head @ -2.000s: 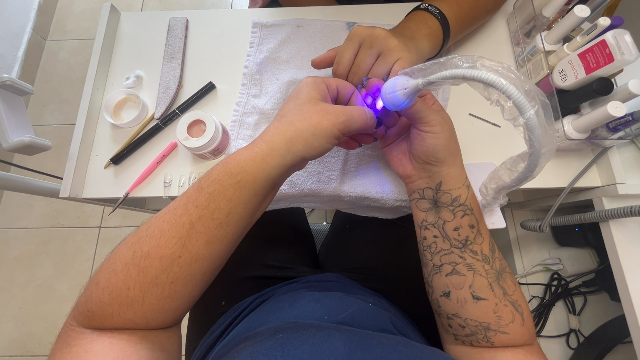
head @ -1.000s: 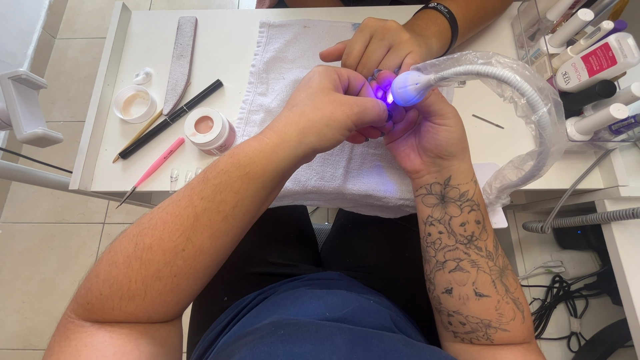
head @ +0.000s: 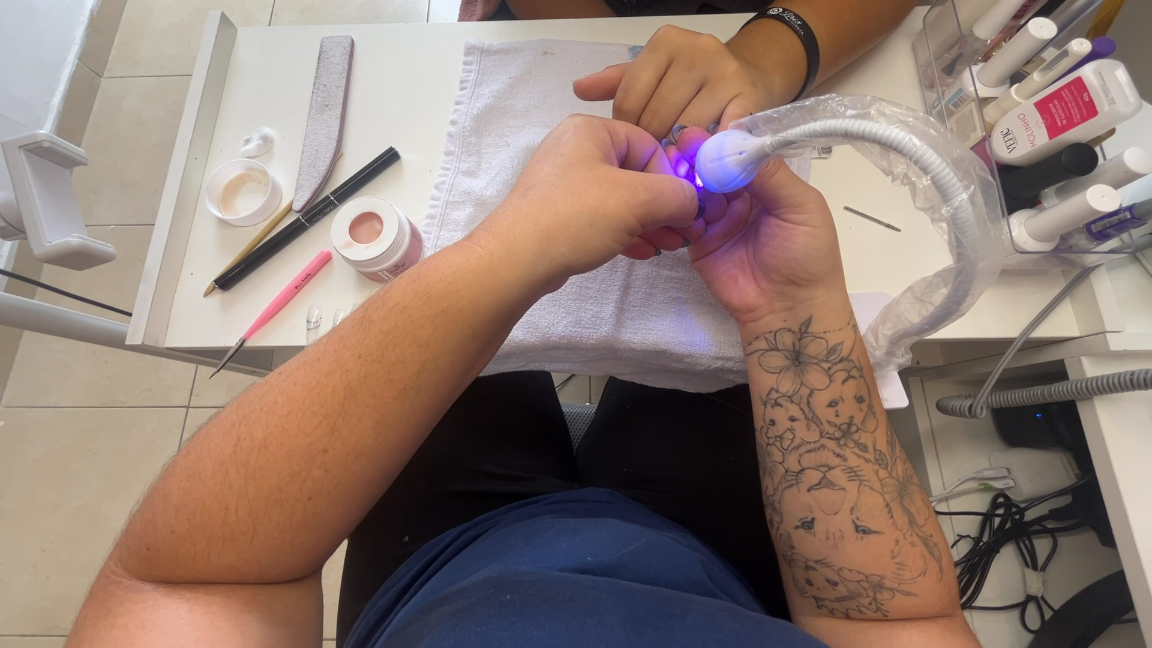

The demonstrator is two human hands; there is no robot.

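Note:
Over a white towel (head: pixel 621 310), my left hand (head: pixel 598 193) pinches at a fingertip of another person's hand, beside the lit violet head of a gooseneck UV lamp (head: pixel 727 162). My right hand (head: pixel 774 238) is palm up under the lamp head, its fingers curled around the person's fingers. What exactly lies between my fingertips is hidden by glare and overlap. The person's other hand (head: pixel 688 81), with a black wristband, rests just behind. The lamp's flexible neck (head: pixel 954 193), wrapped in clear plastic, arcs around to the right of my right hand.
On the left lie a nail file (head: pixel 324 117), a black pen-like tool (head: pixel 310 216), a pink brush (head: pixel 283 301), an open jar (head: pixel 378 236) and a small dish (head: pixel 243 192). A clear organizer (head: pixel 954 108) with bottles stands at right; a thin metal bit (head: pixel 871 219) lies nearer.
The lamp head has shifted slightly right relative to my left hand since the earliest frame. Both hands keep nearly the same hold over the towel.

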